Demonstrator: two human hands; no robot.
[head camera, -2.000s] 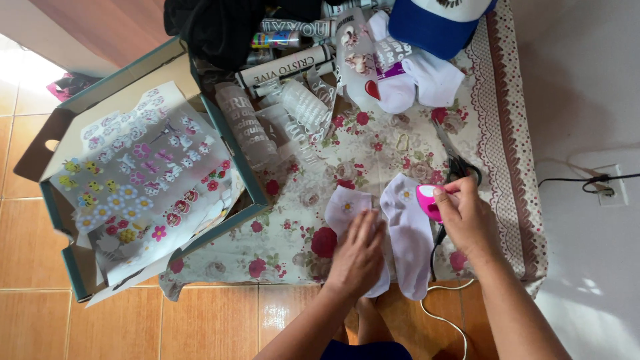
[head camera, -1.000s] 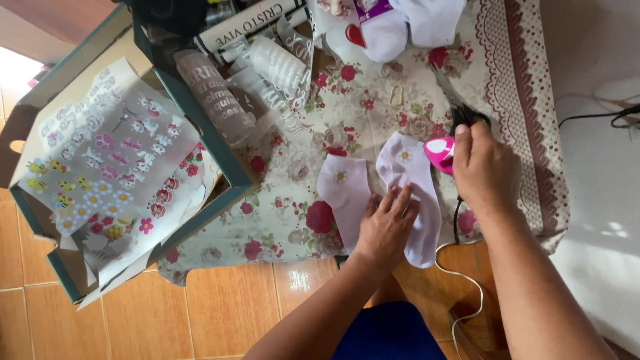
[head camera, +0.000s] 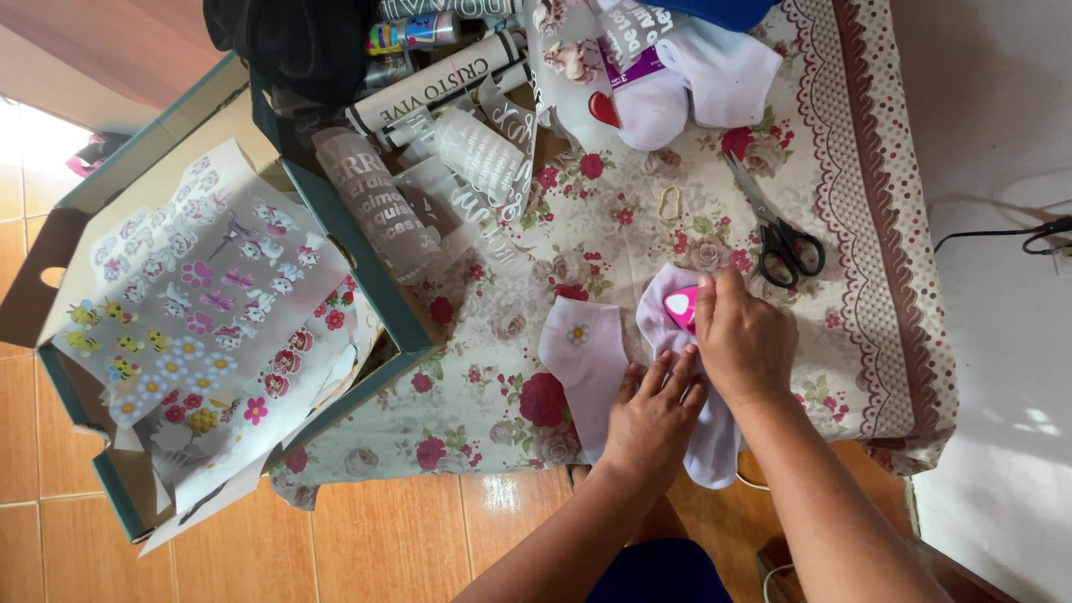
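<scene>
Two white ankle socks lie side by side on a flowered tablecloth. The left sock (head camera: 584, 360) shows a small daisy print near its cuff. My left hand (head camera: 651, 419) rests with spread fingers across the right sock (head camera: 712, 448) and the edge of the left one. My right hand (head camera: 745, 339) grips a small pink mini iron (head camera: 681, 307) with a white heart shape on it. The iron sits on the upper part of the right sock and covers the place below it. Black-handled scissors (head camera: 777, 230) lie partly spread just above my right hand.
An open cardboard box (head camera: 402, 322) with printed transfer sheets (head camera: 226, 276) stands at left. Rolled transfer films (head camera: 377, 205), a dark cloth (head camera: 293, 50) and more white socks (head camera: 720, 75) lie at the back. A thin rubber band (head camera: 669, 203) lies mid-table.
My right hand has moved left with the pink mini iron, from beside the right sock onto it, where a daisy print showed a second ago. The scissors, partly behind that hand before, now show fully.
</scene>
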